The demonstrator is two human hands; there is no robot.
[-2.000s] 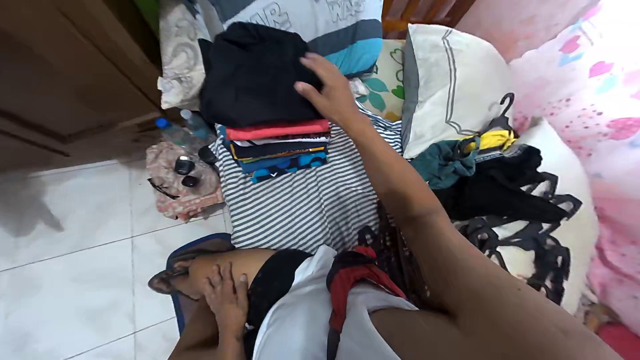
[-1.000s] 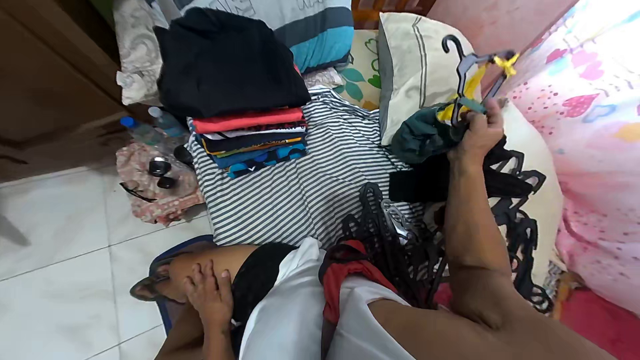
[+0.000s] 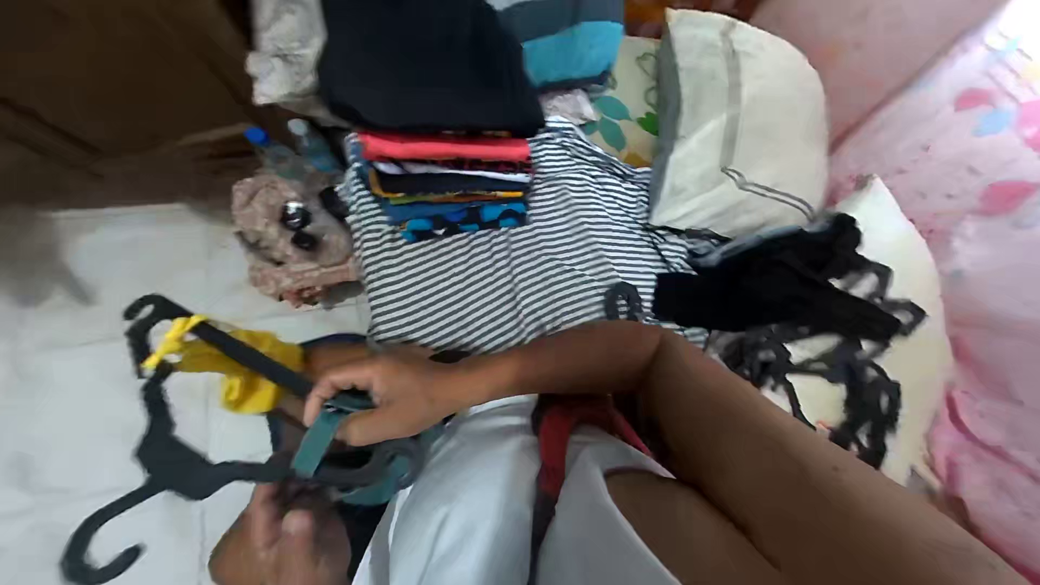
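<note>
Across my lap reaches my right hand, closed on a dark plastic hanger and a green garment. The hanger's hook hangs over the floor at lower left. A yellow garment is on another dark hanger bar beside the same hand. My left hand is blurred just below the green garment; its grip cannot be made out. Behind them a stack of folded clothes, with a black garment on top, lies on a striped cloth.
Black clothing and a heap of dark hangers lie at the right on a cream cushion. A cream pillow stands behind. Sunglasses rest on pink fabric, near plastic bottles by the striped cloth's left edge.
My right hand has moved from the right side across to my lap, bringing the hanger with the green and yellow garments. My left hand has left my thigh and is now near them.
</note>
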